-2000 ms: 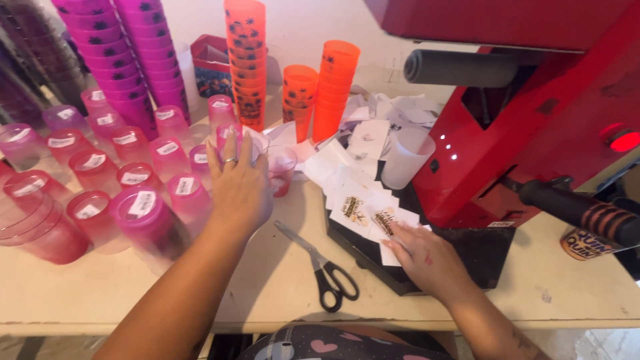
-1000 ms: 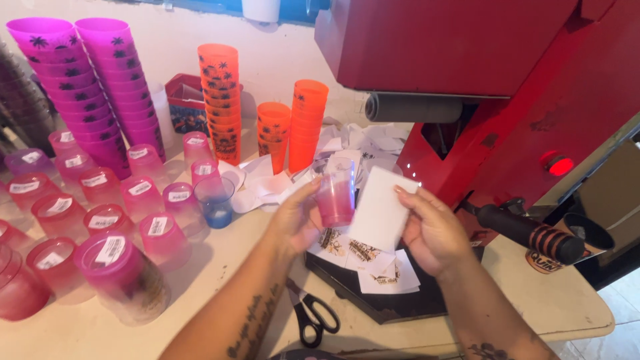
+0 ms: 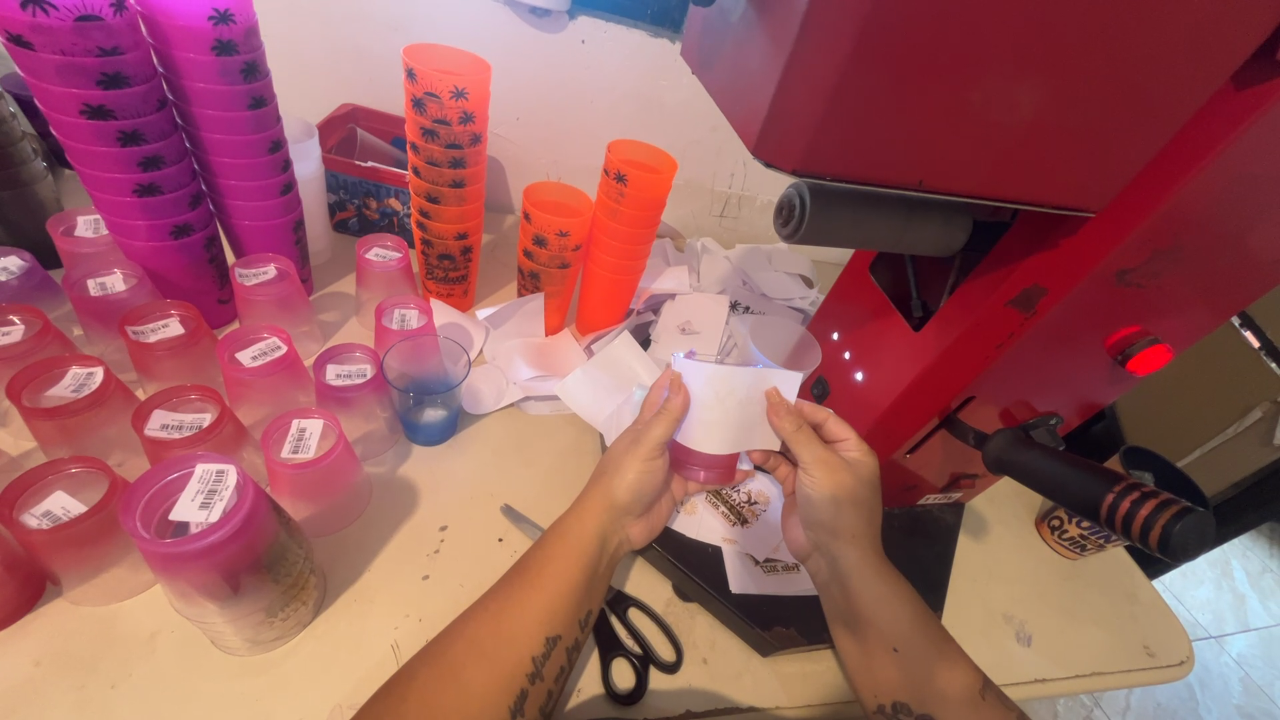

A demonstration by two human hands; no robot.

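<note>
A pink plastic cup (image 3: pixel 706 462) is in my left hand (image 3: pixel 640 460), above the black base of the red press. Around the cup's side lies a white paper sheet (image 3: pixel 735 405), pinned by my left thumb at its left edge. My right hand (image 3: pixel 825 470) pinches the sheet's right edge between thumb and fingers. Below the hands, printed transfer papers (image 3: pixel 735 510) lie on the black base (image 3: pixel 790 625). Black-handled scissors (image 3: pixel 635 640) rest on the table, partly behind my left forearm.
Upturned pink cups (image 3: pixel 300 460) with labels crowd the left, beside a blue cup (image 3: pixel 427 390). Purple stacks (image 3: pixel 150 160) and orange stacks (image 3: pixel 447 170) stand behind, near paper scraps (image 3: pixel 530 350). The red press (image 3: pixel 930 100) with its black-handled lever (image 3: pixel 1100 490) stands at right.
The left hand first reached among the pink cups, then held a pink cup. The right hand went from the printed papers to holding a sheet, which has moved from beside the cup onto its side.
</note>
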